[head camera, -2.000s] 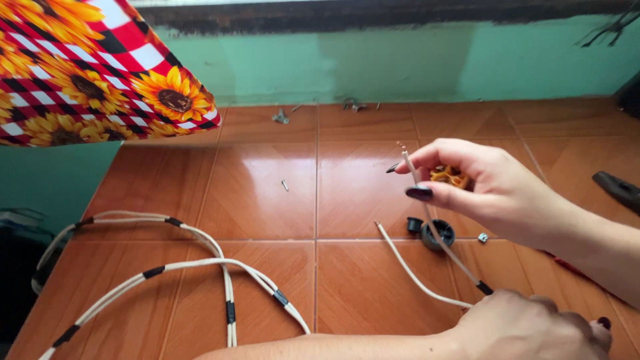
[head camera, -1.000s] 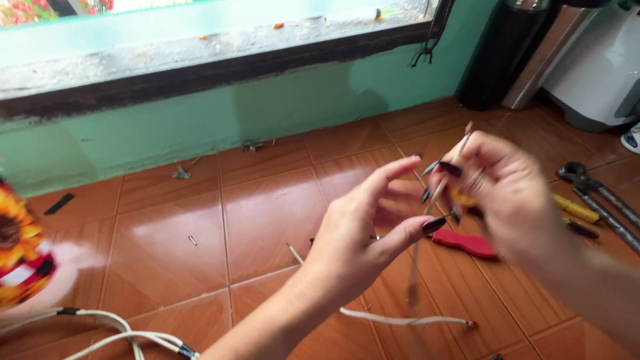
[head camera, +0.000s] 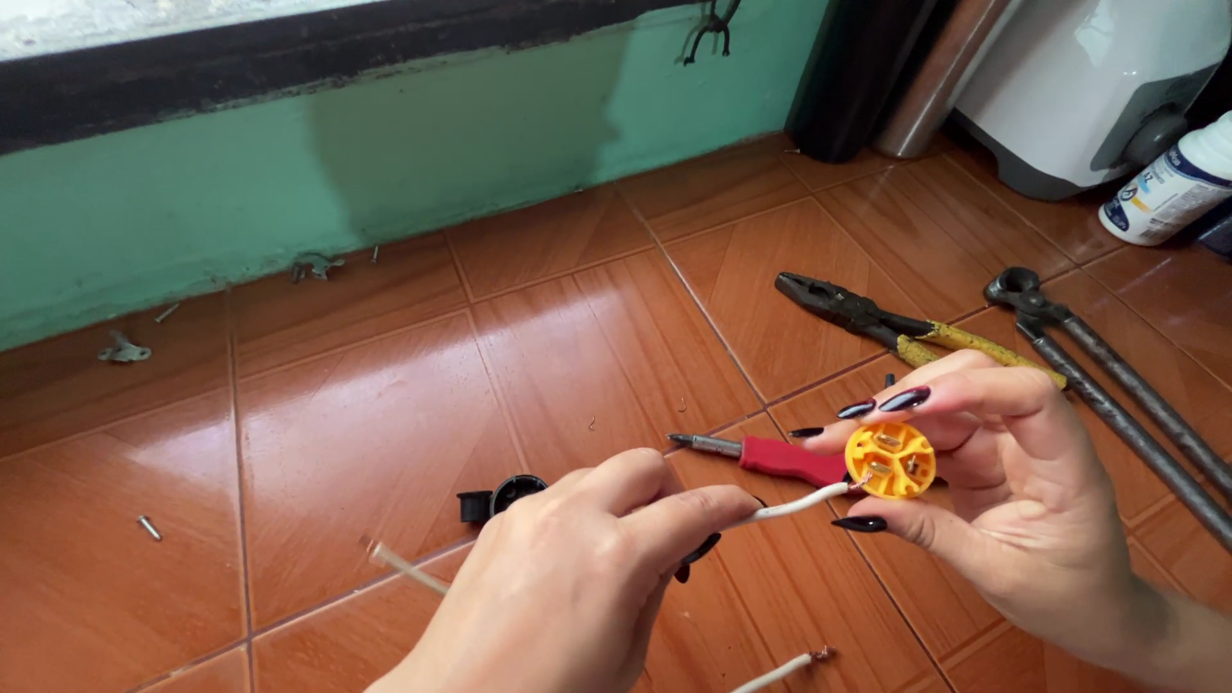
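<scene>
My right hand (head camera: 1001, 481) holds a round yellow plastic plug insert (head camera: 890, 460) with metal contacts, its open inner face toward me. Between the thumb and fingers of my left hand (head camera: 577, 568) is a white insulated wire (head camera: 794, 502); its stripped copper end touches the insert at the lower left. Another white wire with a bare, frayed copper tip (head camera: 784, 671) lies below, and a further wire end (head camera: 409, 566) shows left of my left hand. Behind that hand, partly covered, rests a black plastic plug housing (head camera: 515, 493).
A red-handled screwdriver (head camera: 784, 459) lies behind my hands. Farther back are yellow-handled combination pliers (head camera: 857, 316) and metal pincers (head camera: 1107, 351). A small screw (head camera: 149, 526) lies at left, metal bits (head camera: 125, 348) near the wall. A white bottle (head camera: 1169, 188) and a white appliance (head camera: 1078, 87) stand back right.
The view has swung right. My left hand, low over the wires two seconds ago, now holds a wire against the yellow insert. The sunflower-patterned cloth is out of view.
</scene>
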